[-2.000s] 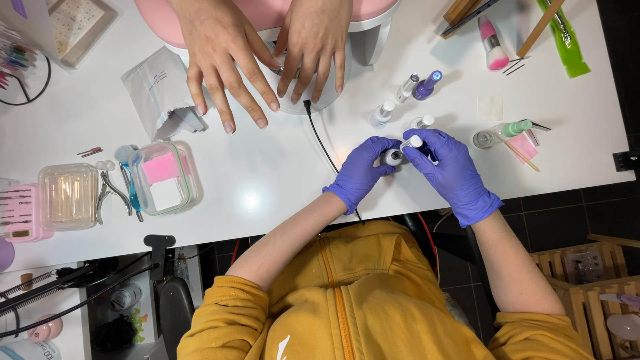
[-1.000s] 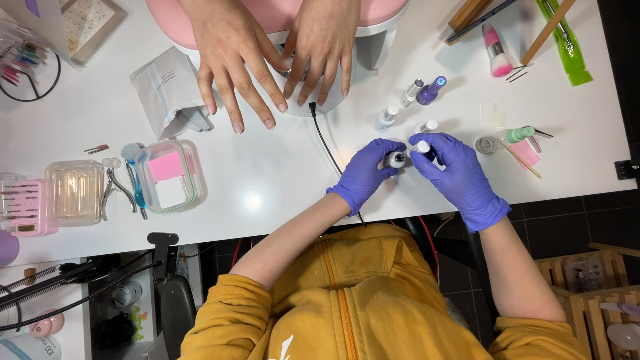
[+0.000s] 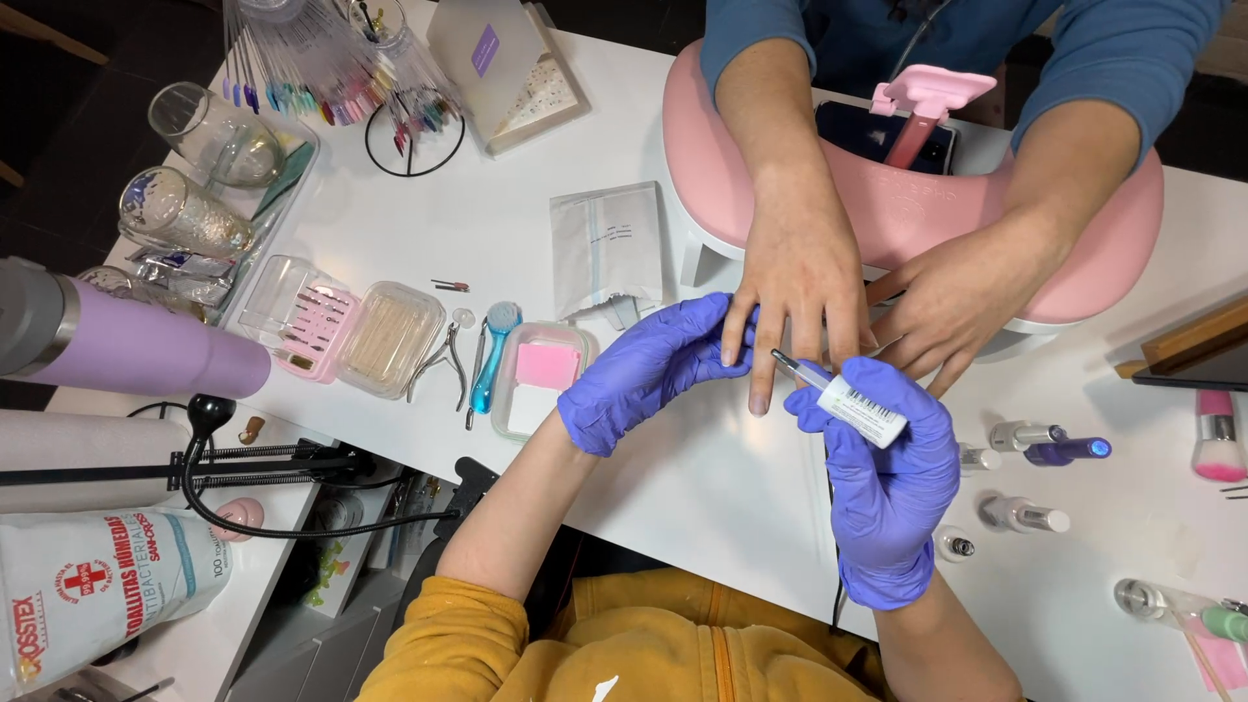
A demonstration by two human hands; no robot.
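Purple gloves cover both my hands. My right hand (image 3: 882,468) holds the white cap of a nail polish bottle (image 3: 863,411), its brush pointing up and left near the other person's fingertips. The brush does not plainly touch a nail. With my left hand (image 3: 663,366) I hold a finger of the other person's hand (image 3: 801,263), which is spread palm down; that person's second hand (image 3: 960,292) lies beside it. An uncapped bottle (image 3: 954,544) stands on the table below and right of my right hand.
The pink padded armrest (image 3: 907,219) holds the other person's forearms. Several polish bottles (image 3: 1024,514) are at the right. A clear box with a pink pad (image 3: 546,366), nippers (image 3: 444,361) and a blue-handled brush (image 3: 492,356) lie left. A lilac tumbler (image 3: 146,336) is at the far left.
The brush cap is out of the bottle, which I have let go onto the table. Both my hands have moved up to the other person's fingers. The view has swung left.
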